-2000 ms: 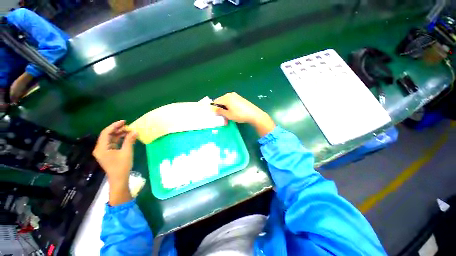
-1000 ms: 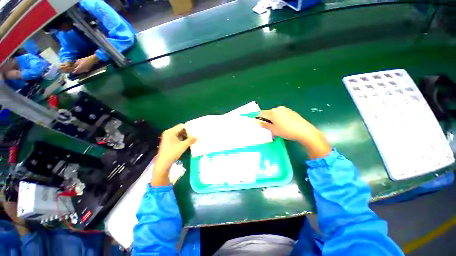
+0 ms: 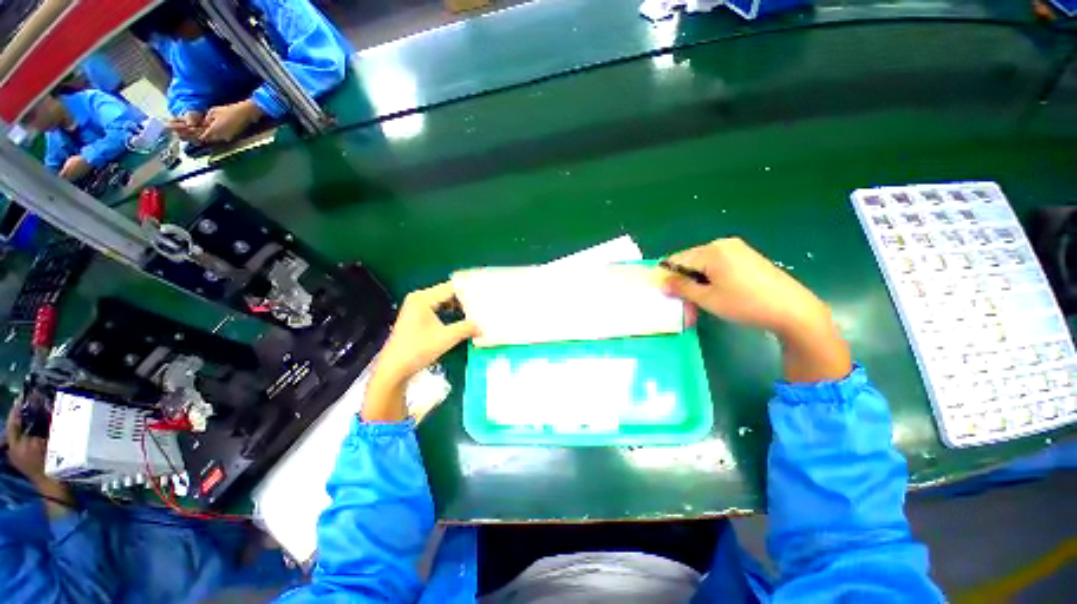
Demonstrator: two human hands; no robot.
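Note:
A flat white sheet (image 3: 567, 304) is held over the back part of a green tray (image 3: 591, 438). My left hand (image 3: 416, 342) grips the sheet's left end. My right hand (image 3: 744, 289) is at its right end, fingers closed on the sheet, with a thin dark tool, perhaps tweezers (image 3: 685, 271), between the fingers. Overexposed white pieces (image 3: 555, 391) lie in the tray. Another white sheet (image 3: 608, 251) shows behind the held one. The fingertips under the sheet's edge are partly hidden.
A white compartment tray (image 3: 968, 313) lies at right. At left stand a black fixture (image 3: 266, 383) with red-tipped clamps, a white control box (image 3: 106, 439) with wires, and a white oblong pack (image 3: 313, 472). People in blue sit at upper left (image 3: 284, 53) and lower left.
The view has turned left, so the tray and hands appear farther right and more of the fixture shows. The sheet, first curved and yellowish, now looks white and flatter. Both hands still hold it.

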